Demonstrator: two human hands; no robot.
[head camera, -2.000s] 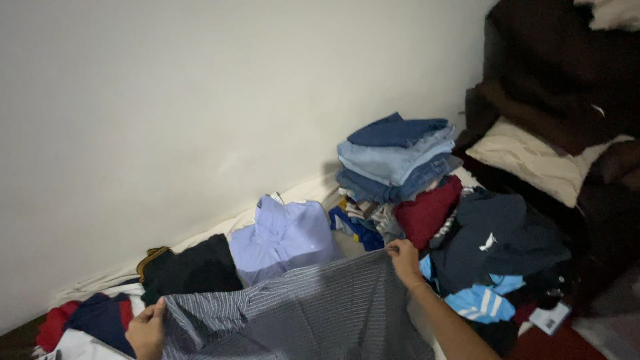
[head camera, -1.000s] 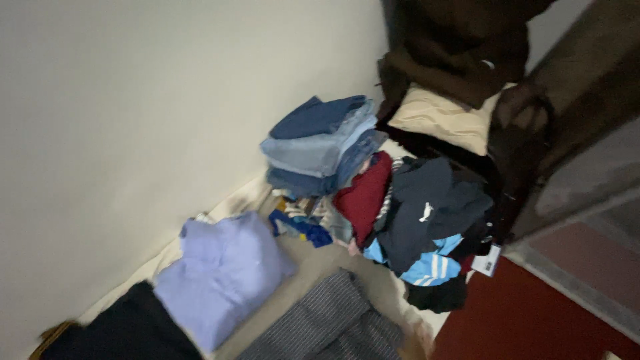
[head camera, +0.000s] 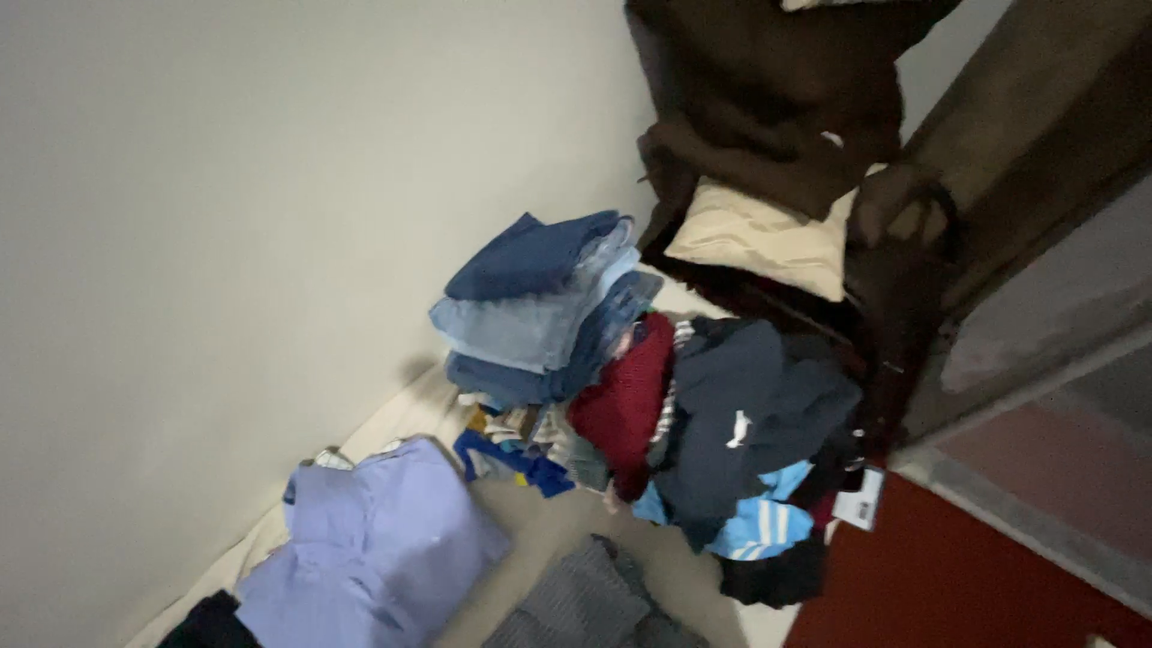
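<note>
Neither of my hands shows now. A grey striped garment (head camera: 585, 598) lies at the bottom centre, cut off by the frame's lower edge. To its left is a folded lavender shirt (head camera: 369, 549), with part of a black garment (head camera: 211, 623) at the lower left. Folded blue jeans (head camera: 540, 306) are stacked against the wall. A dark red garment (head camera: 625, 405) sits beside them, next to a heap with a dark navy garment (head camera: 747, 414) bearing a small white mark. Light blue cloth with white stripes (head camera: 765, 526) pokes out beneath it.
The pale wall (head camera: 225, 225) rises along the left. A cream cushion (head camera: 765, 234) and dark brown cloth (head camera: 765, 81) are piled at the back. A white tag (head camera: 859, 498) hangs at the heap's right side, by the red floor (head camera: 972, 576). Small blue cloth items (head camera: 513, 459) lie below the jeans.
Two seconds ago both my hands held the striped garment spread out; now it lies bunched at the bottom and my hands are out of view. The view has swung right.
</note>
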